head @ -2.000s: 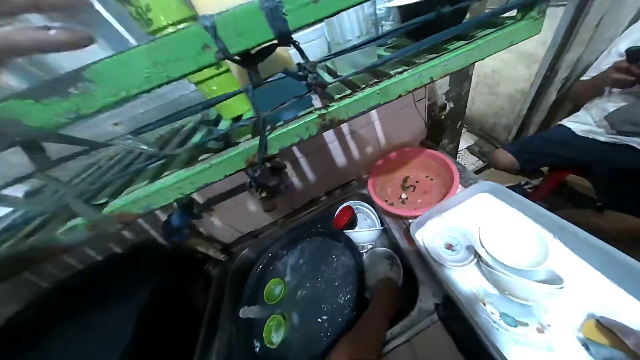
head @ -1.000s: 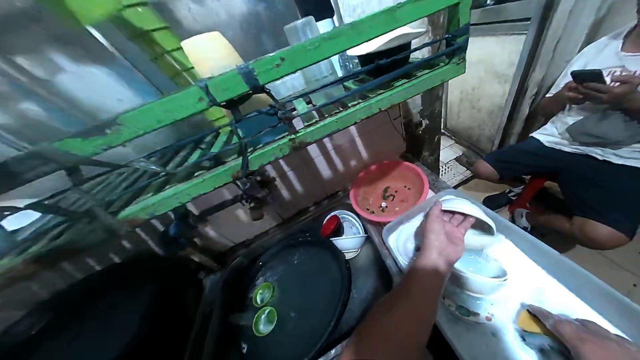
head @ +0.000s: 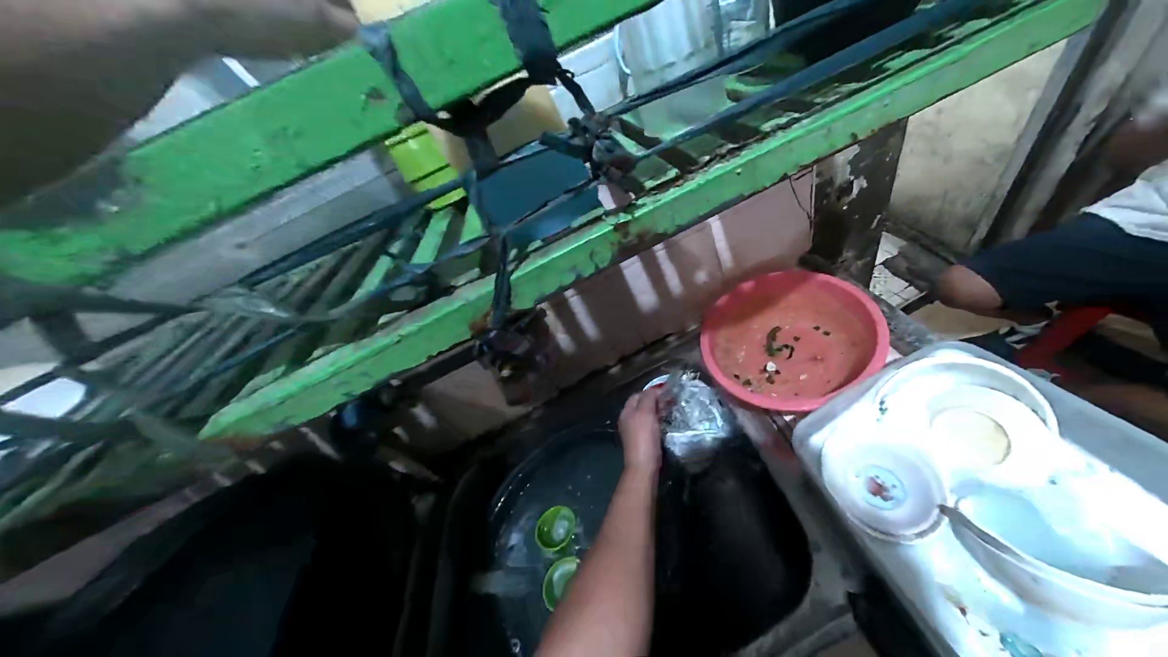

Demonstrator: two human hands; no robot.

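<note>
My left hand (head: pixel 182 68) is a blurred shape close to the camera at the upper left, in front of the green rack; its fingers are cut off or unclear. My right hand (head: pixel 641 420) reaches over the edge of a black basin, its fingers curled at a wet, glistening bowl (head: pixel 695 420), whose outline is blurred. Behind that bowl shows part of a white rim. Two small green cups (head: pixel 555 529) are in the dark basin (head: pixel 511 493), left of my right forearm.
A red plastic basin (head: pixel 794 338) with food scraps stands beyond the sink. At right, a whitish tray (head: pixel 812 429) holds several white bowls and a small dish (head: pixel 881 488). The green wooden rack (head: pixel 657 214) slants overhead with containers. A person's knee (head: pixel 967 290) shows at right.
My right hand has moved left from the tray, where it held a white bowl, to the sink. The other hand with a yellow sponge is out of view. My left hand has come back into view.
</note>
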